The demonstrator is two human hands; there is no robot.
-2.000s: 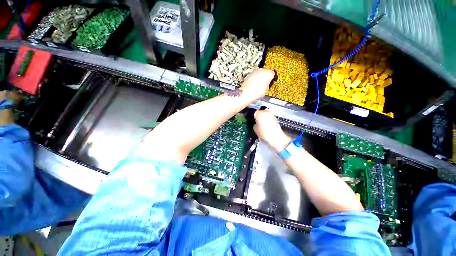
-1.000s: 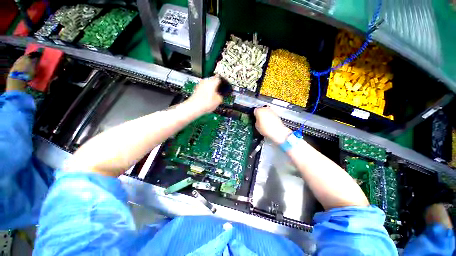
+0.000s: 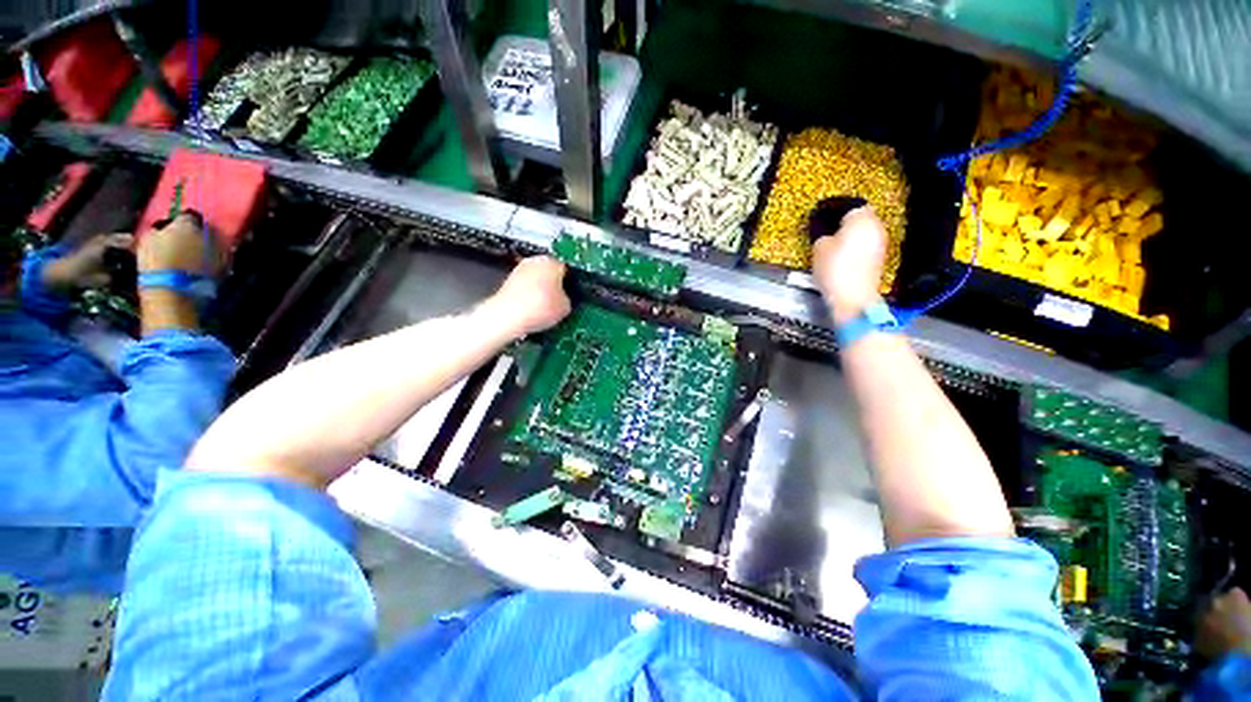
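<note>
The main circuit board lies in its black carrier in front of me. The narrow circuit board lies at the carrier's far edge by the rail. My left hand is at the carrier's far left corner, beside the strip's left end; its fingertips are hidden and I cannot tell if it holds anything. My right hand, with black-covered fingertips and a light blue wrist strap, reaches into the bin of small yellow components. Whether its fingers hold a piece cannot be seen.
Bins of off-white components and large yellow-orange components flank the yellow bin. A blue coiled cord hangs by my right wrist. Another carrier with a board is at the right. A neighbour's hand is by a red tray.
My left hand has left the component bins for the carrier's far left corner. My right hand has moved from the rail up into the small yellow bin. The view has shifted left.
</note>
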